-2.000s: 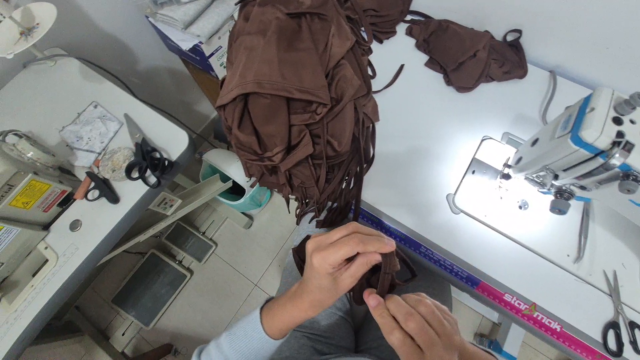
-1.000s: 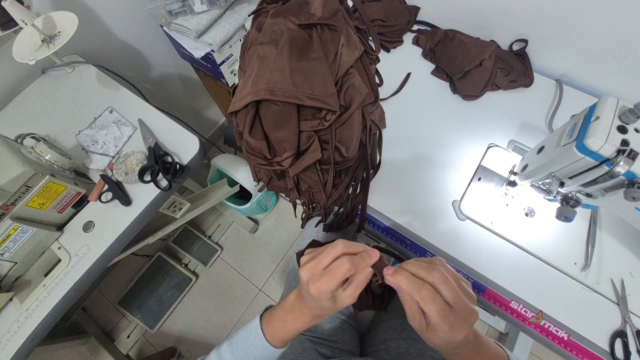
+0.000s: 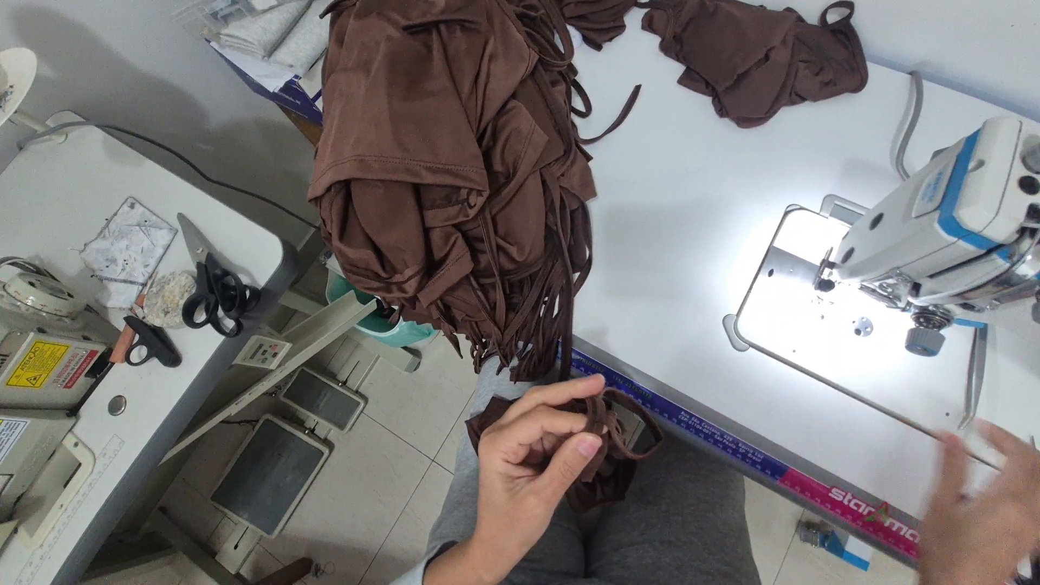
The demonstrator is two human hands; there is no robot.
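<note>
My left hand [image 3: 532, 479] pinches a brown fabric strap between thumb and fingers, above my lap. The rest of that brown garment [image 3: 605, 487] hangs below it, with a loop of strap to the right. My right hand [image 3: 983, 504] is blurred at the lower right, by the sewing table's front edge, fingers apart and holding nothing visible. A large pile of brown garments [image 3: 431, 162] with dangling straps lies over the table's left end. Another brown garment [image 3: 756, 57] lies at the back of the table.
A lit sewing machine [image 3: 934, 219] stands on the white table [image 3: 674, 268] at right. On the left table lie black-handled scissors [image 3: 213, 284], thread snips [image 3: 150, 341] and a fabric scrap [image 3: 130, 244]. A teal bin [image 3: 398, 331] and foot pedals [image 3: 272, 475] are below.
My right hand has left the brown garment and moved right, to the table's front edge. My left hand still holds the garment. The scissors seen earlier at the right edge are no longer visible.
</note>
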